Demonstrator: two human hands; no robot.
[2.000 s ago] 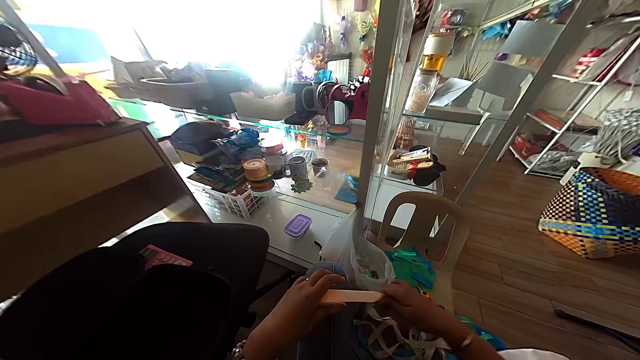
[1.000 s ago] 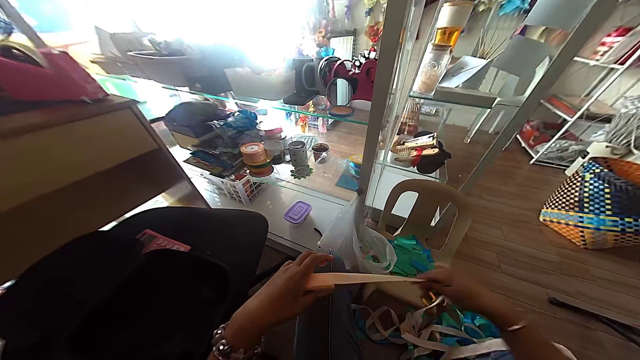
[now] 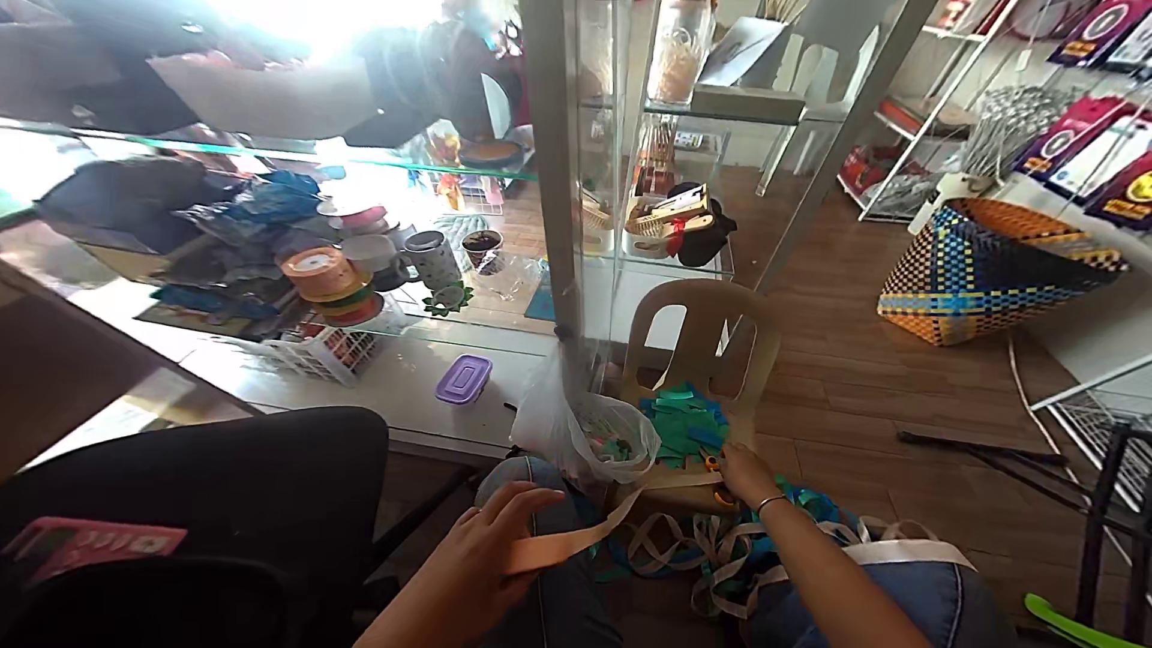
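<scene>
My left hand [image 3: 504,544] holds a peach ribbon [image 3: 562,545], which runs right across the front of a tan plastic chair [image 3: 765,337]. At the seat's front edge my right hand [image 3: 745,472] is on orange-handled scissors [image 3: 713,462]; how the fingers grip them is partly hidden. Cut green and blue ribbon pieces [image 3: 682,421] lie in a pile on the seat, just behind my right hand. A clear plastic bag [image 3: 576,432] stands open left of the pile. More loose peach ribbon [image 3: 720,558] hangs in loops below the seat, mixed with blue and green ribbon.
A glass display case holds ribbon spools [image 3: 319,273], a patterned cup [image 3: 430,256] and a white plastic basket [image 3: 328,355]. A purple-lidded container [image 3: 464,379] rests on its base. A black chair [image 3: 315,486] is at left. A woven basket [image 3: 985,274] stands on the floor at right.
My hands have moved apart. My right hand has gone from the ribbon to the scissors at the chair seat, while my left hand keeps the peach ribbon. The view has shifted right and down.
</scene>
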